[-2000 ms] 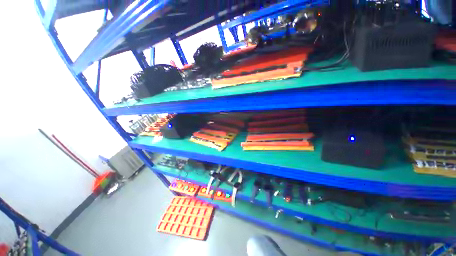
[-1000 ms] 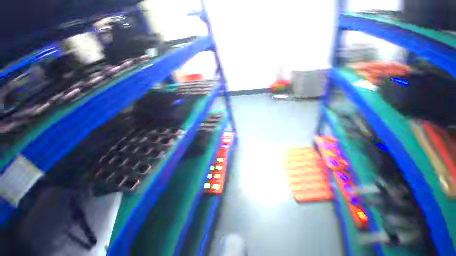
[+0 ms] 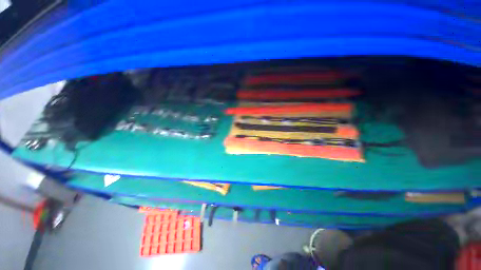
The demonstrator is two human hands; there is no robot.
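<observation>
No hand shows in view. Nearest in front lies a green-covered shelf (image 3: 174, 163) under a thick blue beam (image 3: 253, 31). On it sits a stack of orange-red and yellowish trays (image 3: 295, 143), layered in steps, with dark strips between the layers. Left of the stack, small silvery and dark pieces (image 3: 169, 129) lie in rows on the green mat. The image is blurred, so I cannot tell whether they are watches or docks.
Dark bulky boxes stand on the shelf at left (image 3: 103, 105) and right (image 3: 438, 126), with thin cables. Lower green shelves show beneath. An orange compartment tray (image 3: 171, 233) lies on the grey floor. Dark clothing (image 3: 401, 245) and a blue shoe (image 3: 259, 261) show at the bottom.
The view has swung from the aisle between two racks to one rack, much closer. The tray stack and the rows of small pieces now face me.
</observation>
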